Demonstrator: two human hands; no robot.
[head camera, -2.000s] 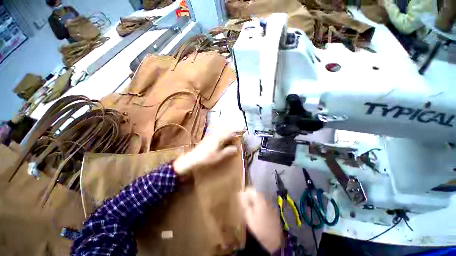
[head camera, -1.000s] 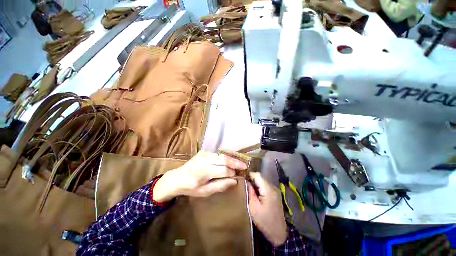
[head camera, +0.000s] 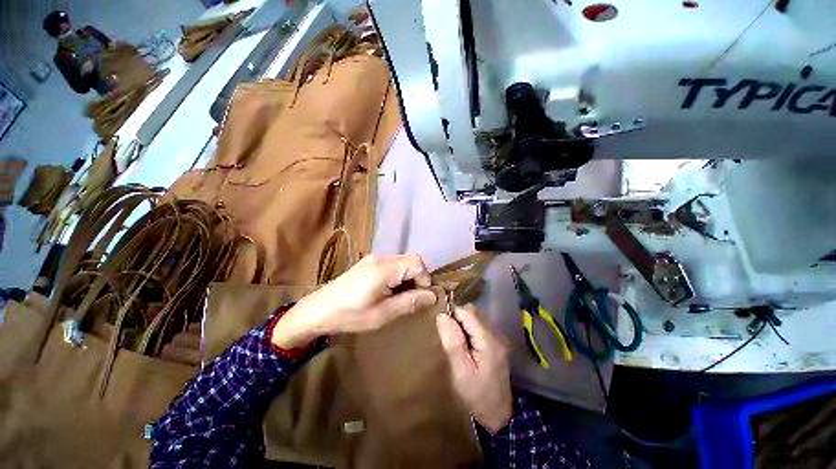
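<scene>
A brown bag panel (head camera: 403, 385) with a pale edge lies in front of me, below the sewing machine's needle area (head camera: 509, 224). My left hand (head camera: 367, 295) pinches the panel's top right corner between thumb and fingers. My right hand (head camera: 477, 365) grips the same corner from the right, close to my left fingertips. A thin strip (head camera: 463, 267) runs from the corner toward the needle area. The fingers hide the exact spot being held.
Yellow-handled pliers (head camera: 541, 325) and teal-handled scissors (head camera: 600, 316) lie right of my hands. Dark straps (head camera: 160, 266) heap at the left. Tan bags (head camera: 293, 147) lie behind. A blue bin (head camera: 724, 430) is at lower right. A person (head camera: 82, 55) is at far upper left.
My right hand has come up to the panel corner and closed on it. My left hand has moved from lying flat to pinching the corner. The view has shifted, bringing the machine closer.
</scene>
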